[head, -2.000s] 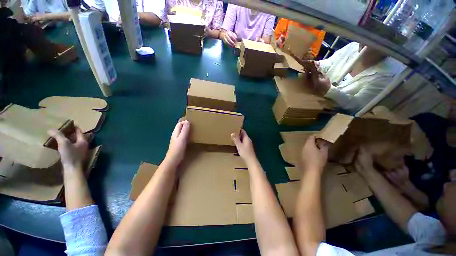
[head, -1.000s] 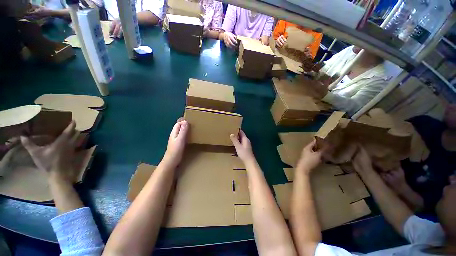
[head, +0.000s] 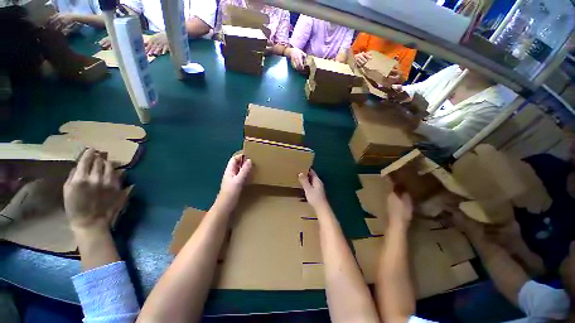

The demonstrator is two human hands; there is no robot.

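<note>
A folded brown mailer box (head: pixel 277 164) stands near the middle, its broad face toward me. My left hand (head: pixel 236 175) grips its left edge and my right hand (head: pixel 311 186) grips its right edge. The fingers behind the box are partly hidden. Flat box blanks (head: pixel 268 246) lie under my forearms, with slots along the right side and a flap out at the left. Another closed box (head: pixel 275 123) sits just beyond the held one.
Other people's hands work on cardboard at left (head: pixel 94 189) and right (head: pixel 403 205). Stacked boxes (head: pixel 378 135) stand ahead right, more (head: pixel 244 49) at the far side. Pale posts (head: pixel 133 69) rise at left; a shelf (head: pixel 403 31) crosses the upper right.
My hands keep the same grip on the box; the whole view has shifted slightly. The neighbour at right has tilted and opened their box; the left neighbour's hand has moved over their cardboard.
</note>
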